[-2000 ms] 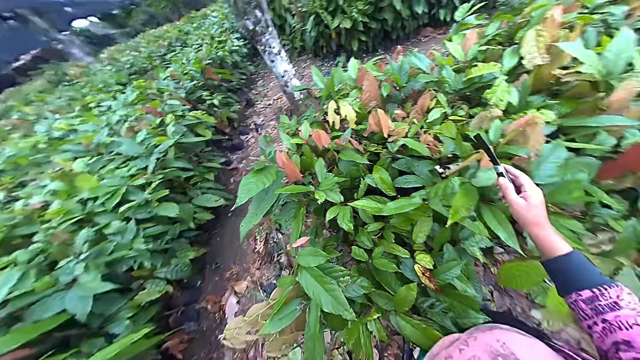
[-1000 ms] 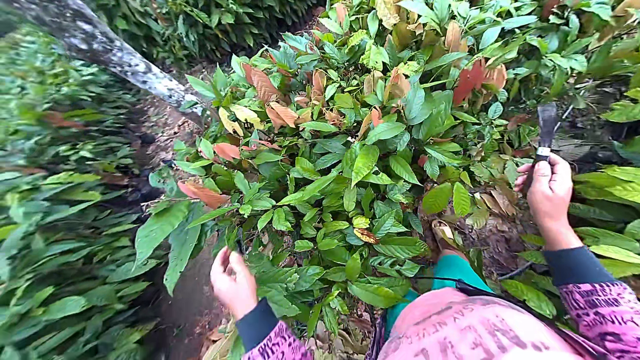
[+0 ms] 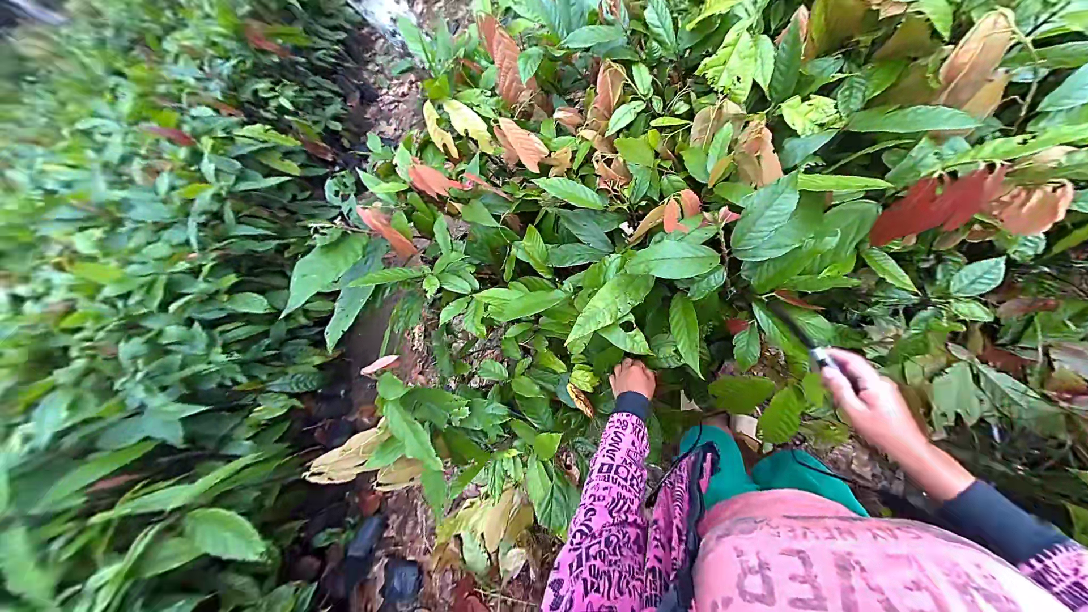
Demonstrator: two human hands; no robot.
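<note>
Low in the middle of the head view, my left hand [image 3: 633, 379] reaches in among the green leaves of the seedlings [image 3: 608, 306]; its fingertips are hidden by foliage, so what it touches does not show. To the right, my right hand [image 3: 875, 408] is closed around the handle of a dark-bladed knife [image 3: 797, 327]. The blade is blurred and points up and left over the leaves. A yellow-brown leaf [image 3: 580, 399] hangs just left of my left hand.
A second bed of leafy seedlings [image 3: 195, 297] runs along the left, past a narrow dirt path [image 3: 365, 340]. Black nursery bags [image 3: 401, 582] lie at the path's lower end. Reddish and dry leaves [image 3: 926, 208] stand out at the upper right. A pale trunk [image 3: 384, 15] shows at the top.
My left hand has moved right, from the left side of the plants into the foliage before my body. The knife, upright a second ago, now slants to the left. The view has shifted.
</note>
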